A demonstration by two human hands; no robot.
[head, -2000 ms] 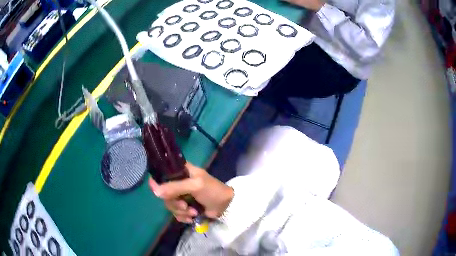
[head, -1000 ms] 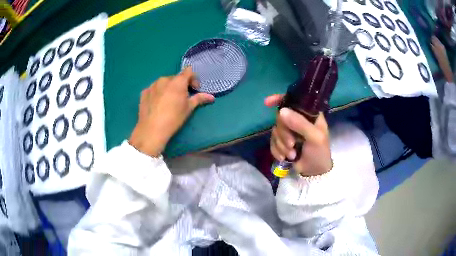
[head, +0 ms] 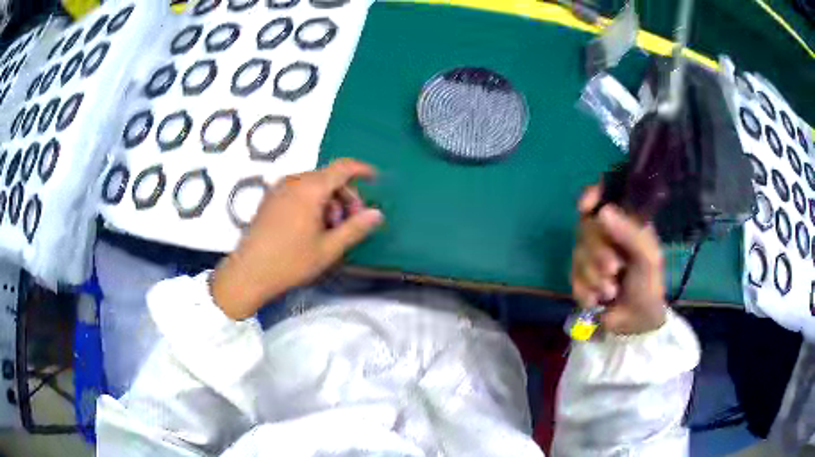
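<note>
My right hand (head: 619,268) is closed around the dark maroon electric screwdriver (head: 651,170), its yellow collar (head: 583,330) pointing down past the bench edge. My left hand (head: 299,228) is at the near right corner of a white blister tray (head: 308,134) of black rings (head: 269,137). Its thumb and forefinger are apart and nothing shows between them; one ring is partly hidden behind the hand. The round grey screw plate (head: 474,114) lies flat on the green mat, touched by neither hand.
More ring trays lie at the far left (head: 67,107) and the far right (head: 779,192). A dark box (head: 715,170) stands behind the screwdriver, with a small clear bag (head: 611,105) beside it. The bench's near edge (head: 447,283) runs before my lap. A blue crate (head: 88,357) is below left.
The view has turned left. My left hand has left the screw plate and moved to the ring tray. My right hand still holds the screwdriver, now further from the left hand.
</note>
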